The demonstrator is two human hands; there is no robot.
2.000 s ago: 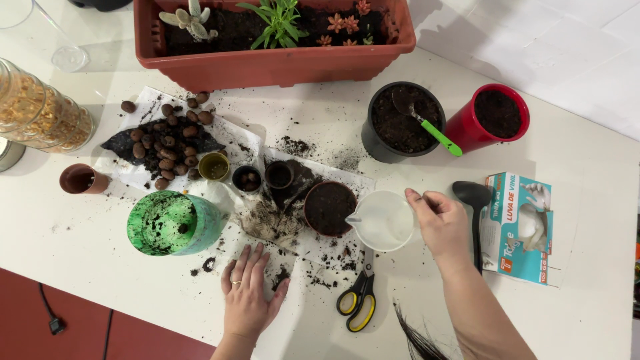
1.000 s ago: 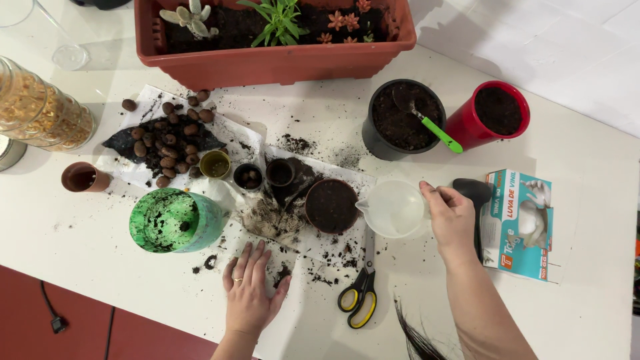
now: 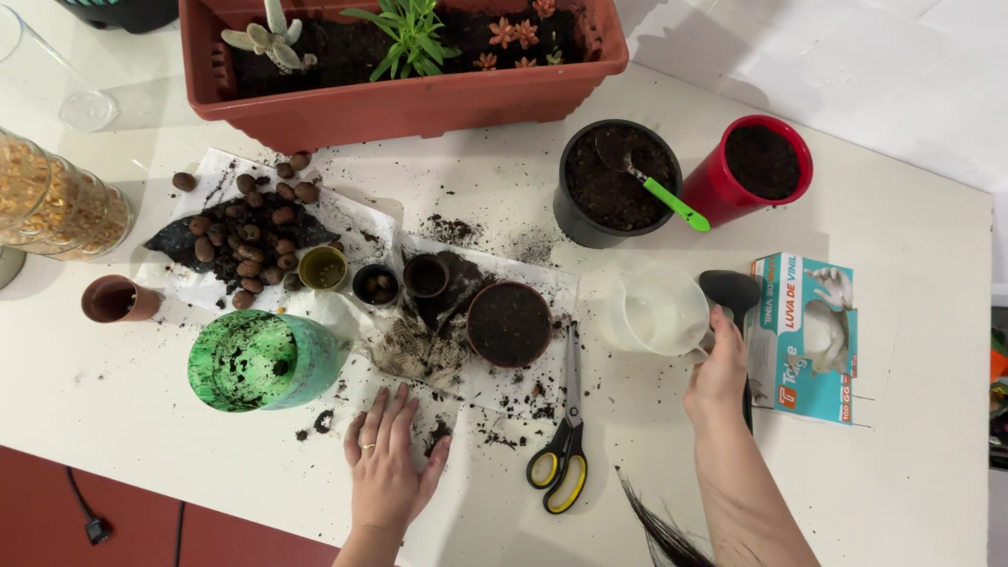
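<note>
My right hand (image 3: 718,366) grips the handle of a translucent plastic jug (image 3: 657,311), beside a black spoon-like utensil (image 3: 731,291). My left hand (image 3: 391,457) rests flat on the soiled paper (image 3: 441,394), fingers apart, a ring on one finger, holding nothing. Left of the jug is a small round pot of soil (image 3: 509,324), with scissors (image 3: 568,441) with black and yellow handles near it. Several small pots, among them an olive one (image 3: 323,268) and a black one (image 3: 376,285), stand farther left. A green pot (image 3: 315,358) with soil on its inside lies near my left hand.
A terracotta-coloured planter (image 3: 409,106) with succulents stands at the back. Brown clay pebbles (image 3: 250,252) are heaped at left, near a glass jar (image 3: 63,197) and a brown pot (image 3: 118,300). Right are a dark pot (image 3: 579,213) with a green-handled spoon, a red pot (image 3: 713,185) and a glove box (image 3: 807,339).
My right hand has moved the jug right, away from the round pot of soil, and the jug now stands nearer the black utensil. My left hand has stayed in about the same place.
</note>
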